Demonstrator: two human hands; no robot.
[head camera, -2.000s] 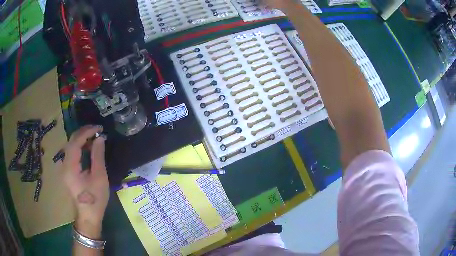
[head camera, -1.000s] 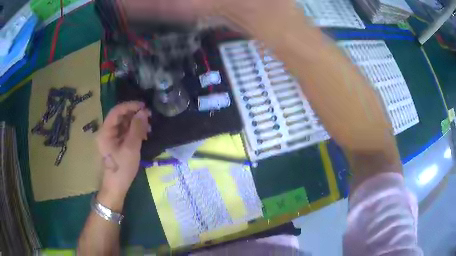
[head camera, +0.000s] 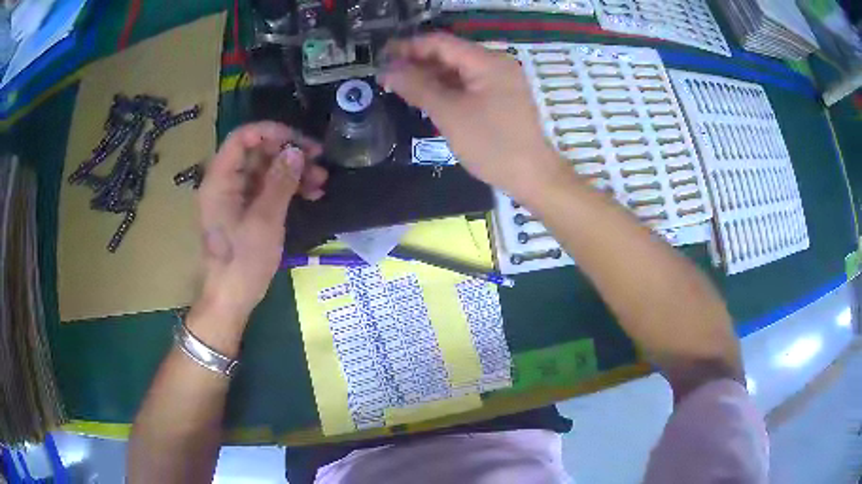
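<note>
My left hand (head camera: 248, 194) is left of the press fixture (head camera: 359, 132), thumb and index finger pinched on a small dark workpiece (head camera: 290, 146) mostly hidden by the fingertips. My right hand (head camera: 463, 99) is just right of the fixture's top, fingers bent; whether it holds anything cannot be told. The fixture is a clear round base with a pale, dark-centred disc on top. Dark segmented parts (head camera: 123, 156) lie heaped on the cardboard sheet (head camera: 113, 288), with a small dark piece apart, near my left hand.
The press (head camera: 336, 57) stands behind the fixture. A white slotted tray (head camera: 614, 104) is at right, partly behind my right forearm; a second tray (head camera: 747, 170) is beyond it. Yellow and white paperwork (head camera: 397, 331) with a pen (head camera: 454, 265) lies in front. Stacked boards (head camera: 28, 302) are far left.
My right hand has come from the far trays, across the press, to beside the fixture. The camera view has shifted. The fixture's pale disc now shows clearly. My left hand keeps its pinch.
</note>
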